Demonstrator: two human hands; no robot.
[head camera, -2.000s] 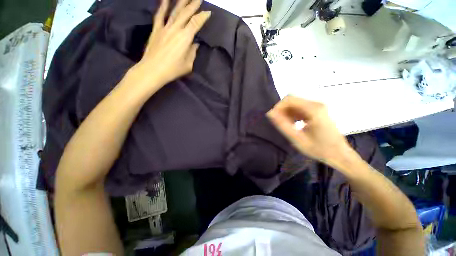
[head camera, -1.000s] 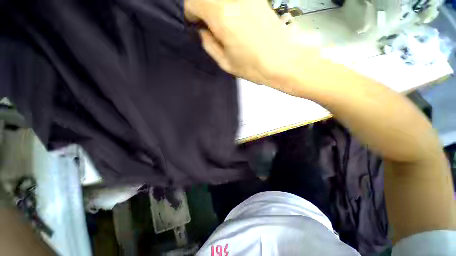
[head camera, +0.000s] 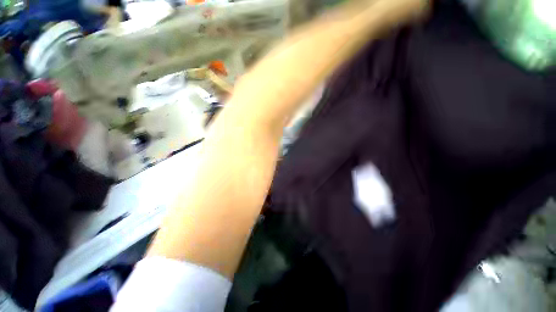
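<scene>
A large dark purple-brown garment piece (head camera: 378, 128) hangs in folds across the right half of the view, blurred. A small white label or patch (head camera: 373, 194) shows on it. My left arm reaches from the lower left to the top edge. My left hand (head camera: 417, 7) is blurred and mostly cut off there, at the upper part of the cloth, so its fingers and grip are hidden. My right hand is not in view.
Another machine (head camera: 167, 125) stands on a pale table (head camera: 146, 183) at left. Dark cloth (head camera: 27, 207) and another person's blurred arm (head camera: 67, 122) are at far left. A blue bin (head camera: 85, 295) is at lower left. A green-white shape (head camera: 524, 30) is at upper right.
The view has swung left, away from my own machine. The dark cloth has left the table and now hangs at the right. My right arm has left view; my left arm now crosses it.
</scene>
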